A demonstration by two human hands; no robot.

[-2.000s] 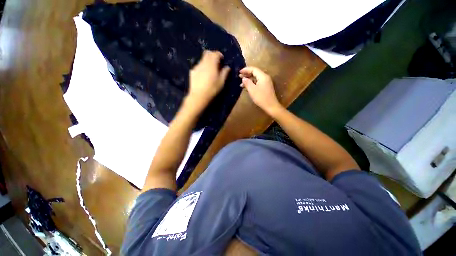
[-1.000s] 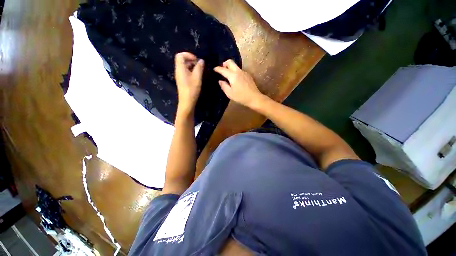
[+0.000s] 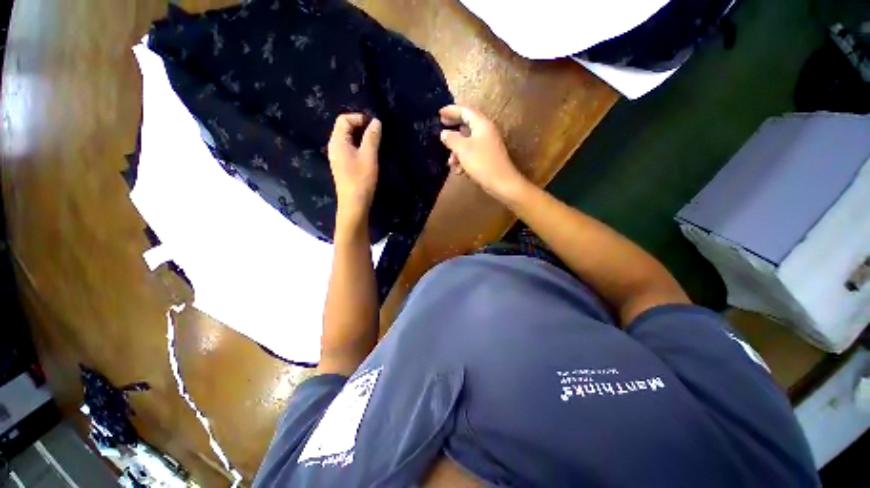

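Observation:
A stack of black cut panels with small pale floral motifs [image 3: 277,86] lies on the brown wooden table, its upper plies folded back. A large white paper pattern piece [image 3: 229,238] shows beside and under it. My left hand [image 3: 354,157] is over the middle of the black fabric, thumb and fingers raised and apart. My right hand [image 3: 474,151] is at the stack's right edge, its fingertips bent close to the fabric edge; whether it pinches a ply cannot be told.
A white tie strip [image 3: 191,400] trails down the table at the left. Bunched black parts [image 3: 110,405] lie lower left. Another white sheet over dark panels [image 3: 572,29] is at the top right. A grey-white box [image 3: 782,210] stands right, beyond the table edge.
My right hand has moved right from over the fabric to its edge since one second ago. My left hand moved left off its earlier spot and now stays nearly in place, its fingers more apart.

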